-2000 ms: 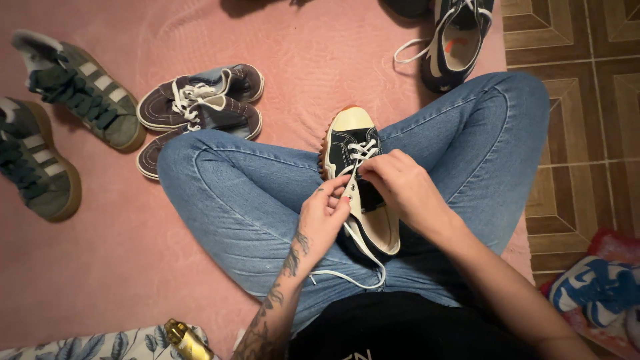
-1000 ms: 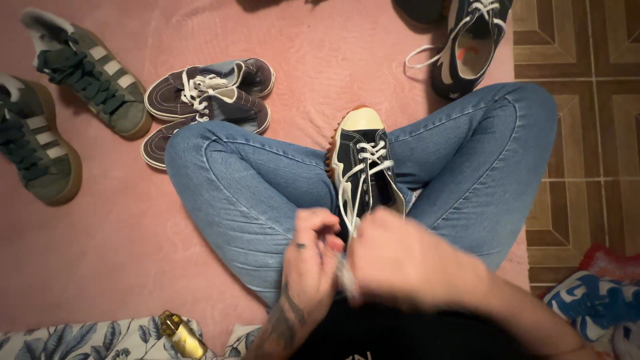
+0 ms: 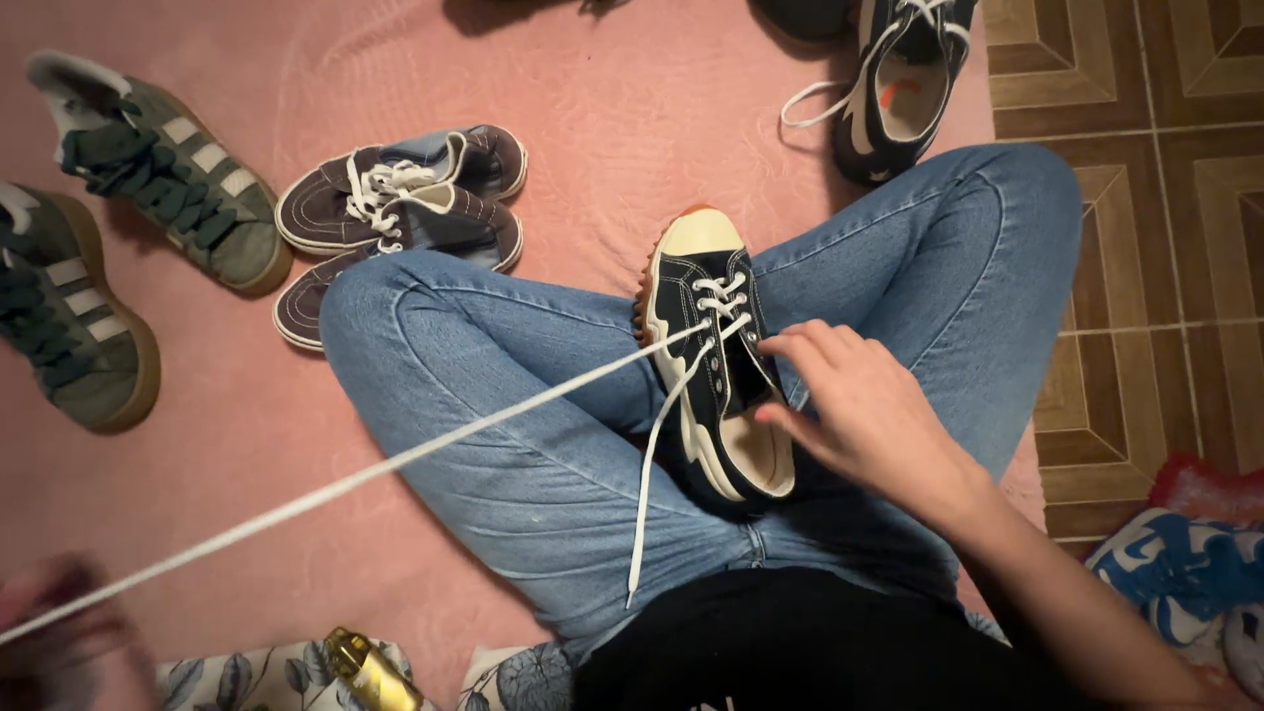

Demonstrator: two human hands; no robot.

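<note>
A black canvas sneaker [image 3: 691, 395] with a cream toe cap and ridged brown sole lies between my jeans-clad legs, toe pointing away. White lace crosses its upper eyelets; the lower ones nearer the ankle opening are unlaced. One long end of the white shoelace [image 3: 444, 439] stretches taut to the lower left, where my left hand [image 3: 69, 632] is blurred and partly out of frame, closed on the lace. The other lace end hangs loose over the shoe's left side onto my jeans. My right hand [image 3: 859, 405] rests at the shoe's right eyelet flap, fingers spread, thumb over the opening.
Green suede sneakers [image 3: 212, 212] and dark skate shoes [image 3: 326, 212] lie on the pink blanket [image 3: 217, 385] at left. Another black sneaker [image 3: 879, 148] is at the top right. A gold bottle [image 3: 370, 671] lies on leaf-print fabric [image 3: 286, 671]. Blue-white shoes [image 3: 1155, 573] are at the right, by the tiled floor.
My left hand has moved from beside the shoe to the far lower left, drawing one lace end out long and straight. My right hand, blurred below the shoe a second ago, is at its right side.
</note>
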